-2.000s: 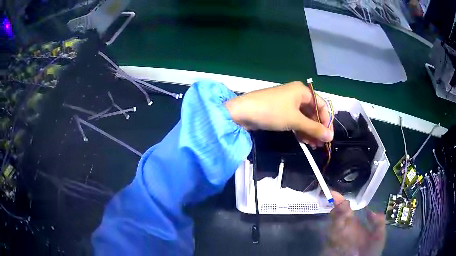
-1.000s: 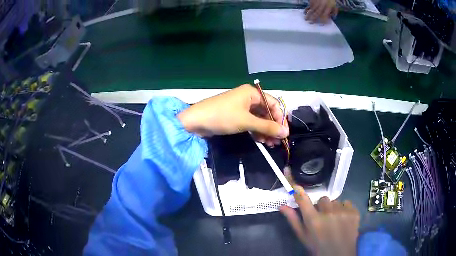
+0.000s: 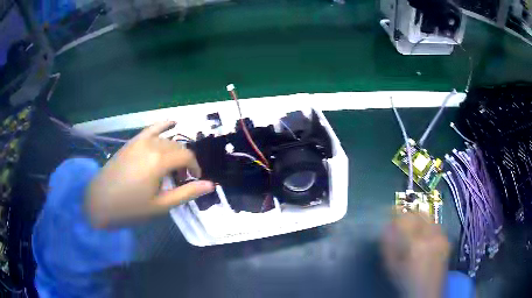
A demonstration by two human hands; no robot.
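The white housing (image 3: 274,226) lies in front of me with black modules inside and a round black part with a lens-like disc (image 3: 299,179) at its right. A red-brown wire lead (image 3: 245,129) rises from it with a small white connector, and a second short lead (image 3: 248,154) lies over the black part. My left hand (image 3: 151,174) is over the housing's left end, fingers spread, with nothing seen in it. My right hand (image 3: 415,247) is blurred at the near edge of a power board (image 3: 421,201); whether it grips the board cannot be told.
Another power board (image 3: 419,163) with leads lies behind. A bundle of purple-white leads (image 3: 475,204) lies at the right. The green belt (image 3: 233,58) with its white rail (image 3: 373,100) runs behind, bearing another white unit (image 3: 429,43). Boards (image 3: 14,139) stand at far left.
My left hand has let go of the wire lead and moved left. My right hand has left the flat ribbon cable and moved right to the boards. The white sheet is out of view.
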